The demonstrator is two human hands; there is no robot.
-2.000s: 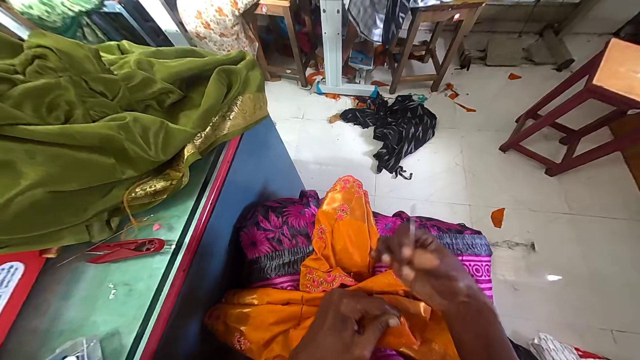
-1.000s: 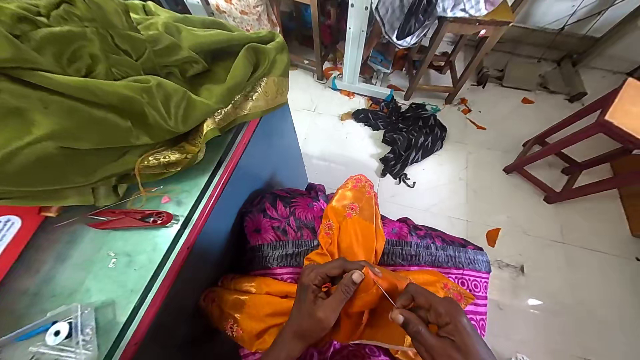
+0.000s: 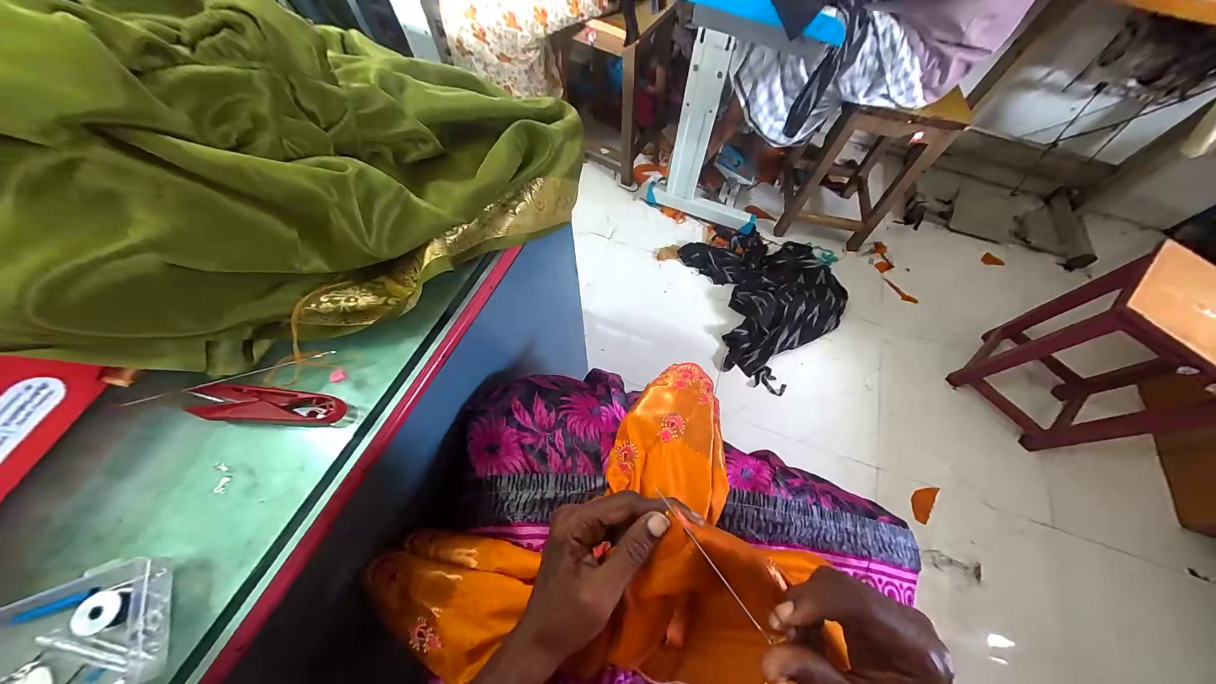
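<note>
Orange embroidered fabric [image 3: 670, 432] lies over a purple floral cloth with a grey and pink border [image 3: 546, 427] on the lap. My left hand [image 3: 598, 560] pinches a fold of the orange fabric between thumb and fingers. My right hand [image 3: 836, 627], at the lower right of the fabric, grips the lower end of a long thin needle or hooked tool [image 3: 724, 579] between thumb and fingers. Its shaft slants up and left toward my left fingertips. Whether its tip passes through the fabric, I cannot tell.
At left, a glass-topped table [image 3: 275, 475] holds green gold-bordered fabric [image 3: 313, 180], red thread snips [image 3: 271, 404] and a clear plastic box [image 3: 147, 608]. Black patterned cloth [image 3: 788, 294] and orange scraps [image 3: 923, 503] lie on the floor. A maroon stool [image 3: 1054, 356] stands at right, wooden stools [image 3: 864, 171] behind.
My right hand has come down from its raised position two seconds ago, and since one second ago has moved farther from my left hand. My left hand stays at the orange fabric.
</note>
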